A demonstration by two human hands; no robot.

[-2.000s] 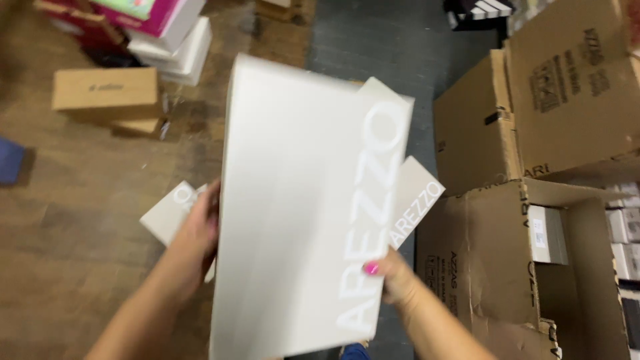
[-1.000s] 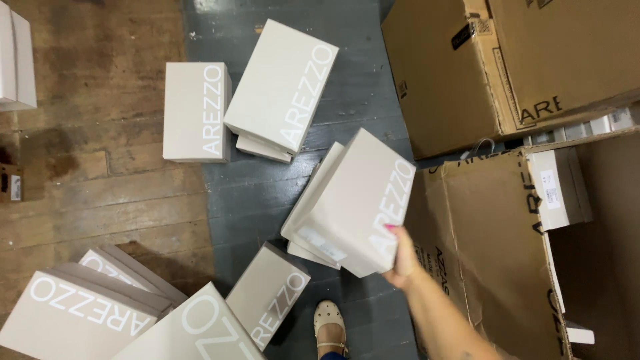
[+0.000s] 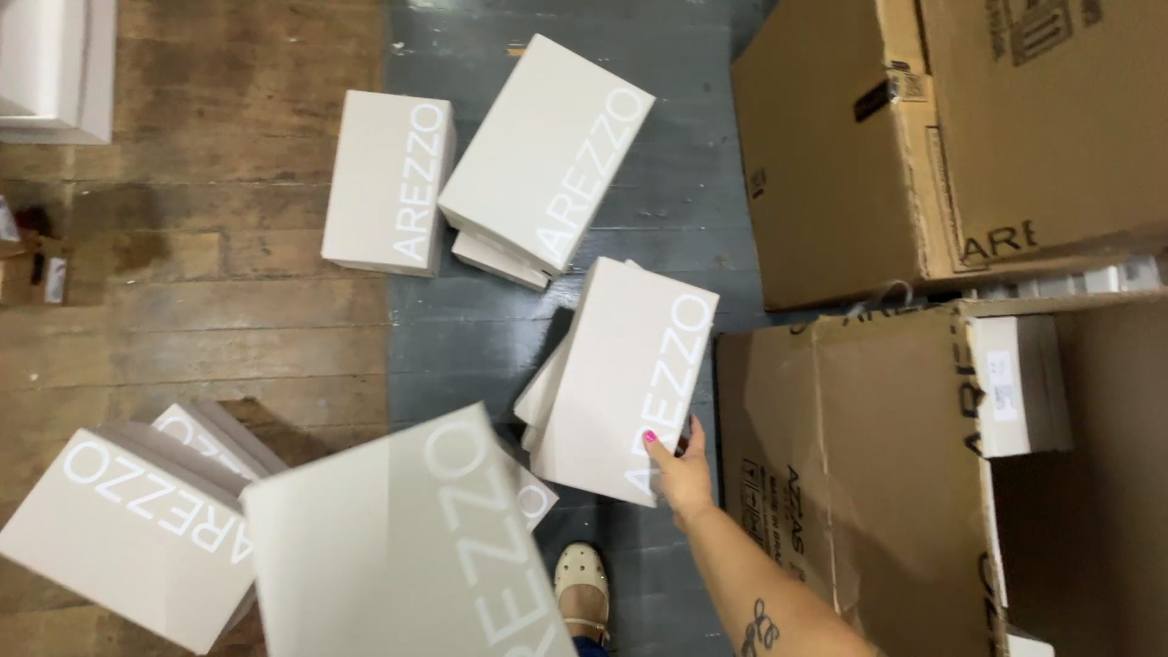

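Observation:
My right hand grips the lower right edge of a pale shoebox, thumb on its lid and fingers around its side. Beneath that box, other pale boxes stick out at the left. A large pale shoebox fills the bottom centre, close to the camera; whether my left hand holds it cannot be seen, as that hand is out of view. Farther up, one shoebox stands beside another, which lies tilted over a lower box.
Several shoeboxes lie stacked at the lower left. Big cardboard cartons line the right side, and an open one has pale boxes inside. My shoe is at bottom centre. White boxes stand at the upper left.
Two seconds ago both my hands held a large shoebox; now only my right hand shows, on a smaller one. Since one second ago, the large box at the bottom has come farther into view.

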